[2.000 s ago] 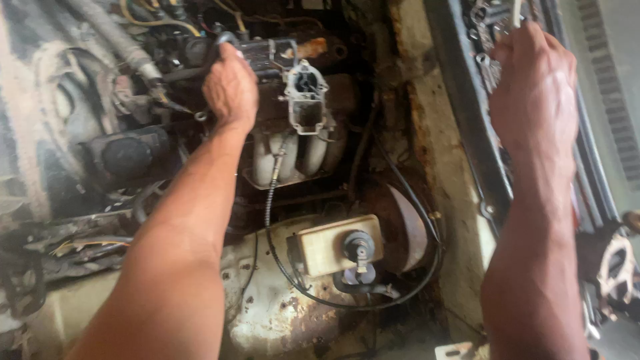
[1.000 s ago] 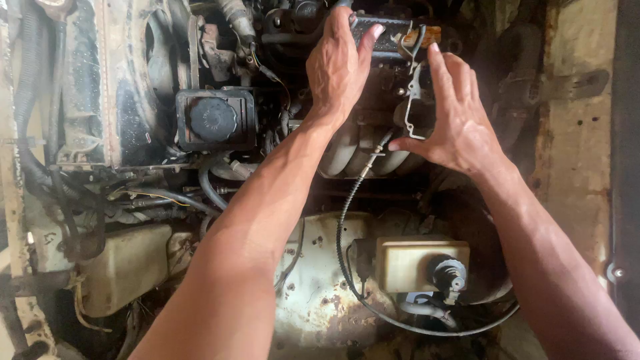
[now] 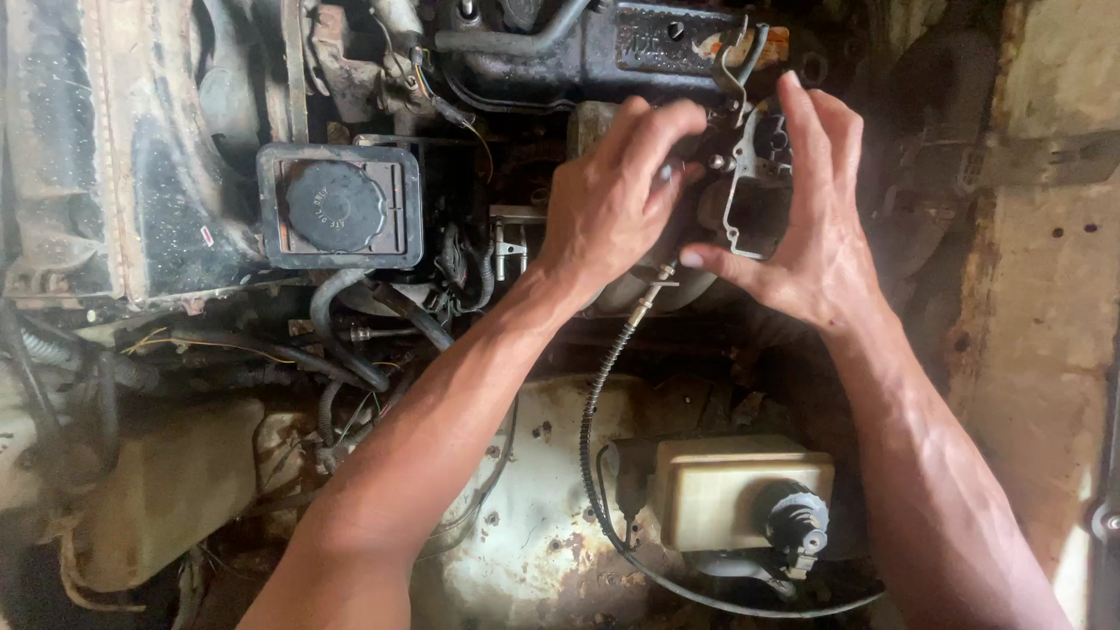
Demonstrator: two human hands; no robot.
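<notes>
Over the engine, my left hand (image 3: 623,188) is curled, its fingers blurred near a small shiny metal part (image 3: 669,172); whether it grips that part is unclear. My right hand (image 3: 809,206) is spread, with its thumb and fingers apart around a thin metal flange or gasket edge (image 3: 731,206); nothing shows between them as held. A bolt or stud (image 3: 719,162) is visible between the hands. Just below them stands the threaded end of a control cable (image 3: 646,302). Beyond my fingers lies the black engine cover (image 3: 634,44), with a bent metal bracket (image 3: 731,74) at its right end.
A reservoir with a round black cap (image 3: 337,206) is left of my left hand. Between my forearms sits a cream brake fluid reservoir (image 3: 748,490), with the cable looping below it. Hoses (image 3: 332,324) and loose wires lie at left. A rusty body panel (image 3: 1032,332) edges the right.
My right hand has come from the metal edge at the far right to the engine. My left hand has moved from the engine cover down toward the flange. The view has shifted.
</notes>
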